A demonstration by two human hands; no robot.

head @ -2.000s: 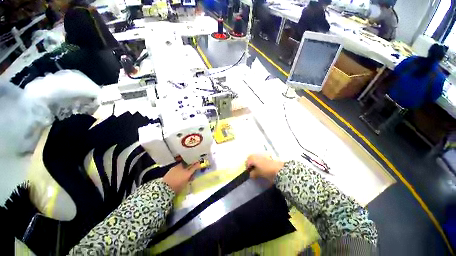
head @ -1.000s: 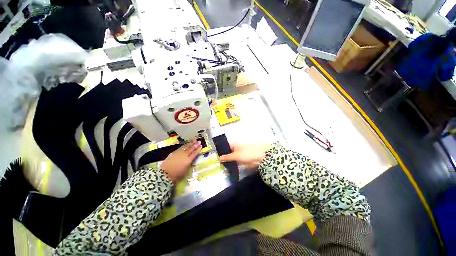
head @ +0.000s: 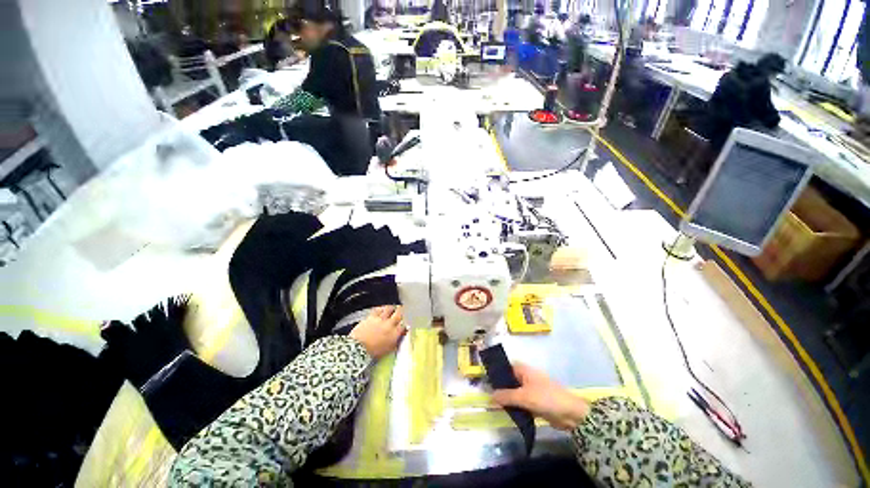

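My right hand (head: 542,393) holds a narrow black fabric strip (head: 498,366) near its squared end, just right of and in front of the needle area. The strip hangs down towards the near table edge. My left hand (head: 382,331) is at the right ends of the stacked black strips (head: 353,250), left of the machine head; its fingertips are partly hidden, so its hold is unclear. The white sewing machine (head: 474,276) has a round red-and-white emblem. A yellow block (head: 469,359) shows below the head.
A yellow attachment (head: 528,313) sits right of the head. Thread snips (head: 715,417) with a cord lie at the right. A grey screen (head: 749,193) stands at right rear. A clear plastic bag (head: 205,181) lies left. A person in dark clothes (head: 339,86) is behind.
The view has tilted up and turned left. My left hand has left the needle area for the stacked strips. My right hand still holds a strip, now with its end raised beside the needle area.
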